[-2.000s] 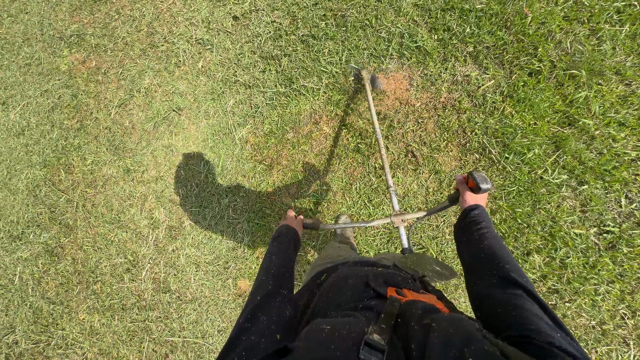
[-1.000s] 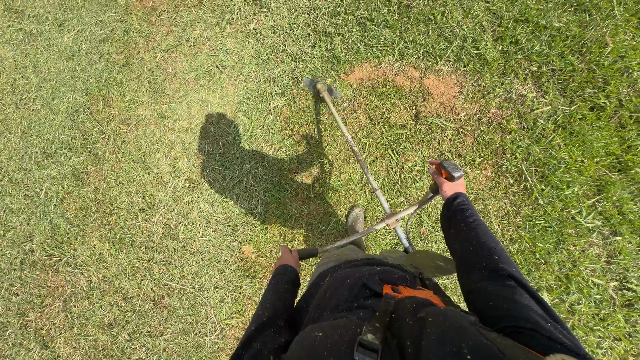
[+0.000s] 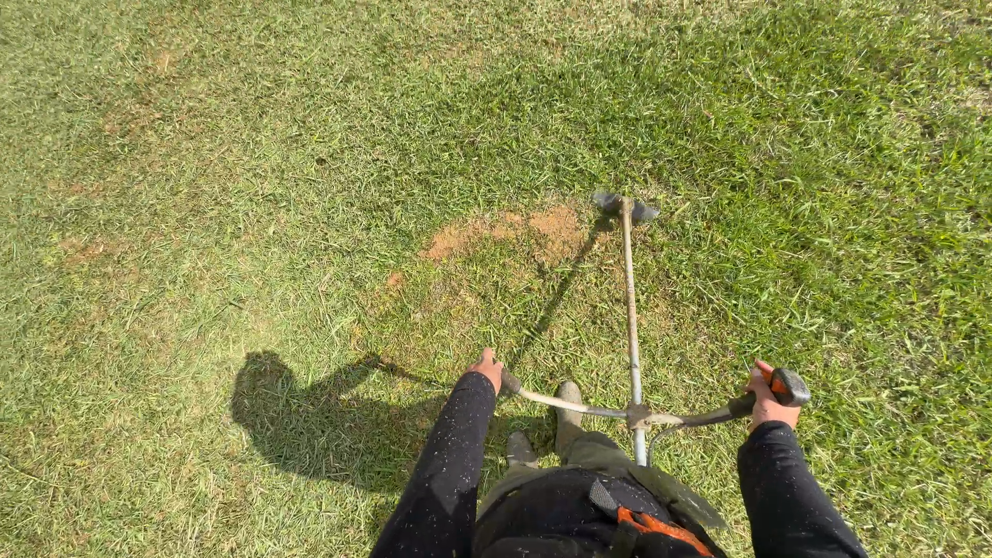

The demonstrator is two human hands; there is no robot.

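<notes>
A brush cutter's long metal shaft [image 3: 632,310] runs up from my waist, with its dark cutting head [image 3: 625,208] low over the grass beside a bare soil patch. My left hand [image 3: 487,370] is closed around the left grip of the curved handlebar [image 3: 573,404]. On the right, my right hand [image 3: 769,401] holds the other grip, which has a black and orange control housing [image 3: 790,387]. A clamp [image 3: 638,417] joins handlebar and shaft. An orange and black harness [image 3: 659,530] crosses my front. The blade's exact shape is blurred.
Short, pale grass [image 3: 194,271] covers the left; greener, thicker grass [image 3: 852,194] grows on the right. Reddish bare soil [image 3: 558,229] shows left of the cutting head. My boots [image 3: 569,394] stand below the handlebar, and my shadow [image 3: 325,426] falls to the left.
The cutting head has swung from the left side of the bare soil to its right side since one second ago. The handlebar has turned with it, both hands still on the grips.
</notes>
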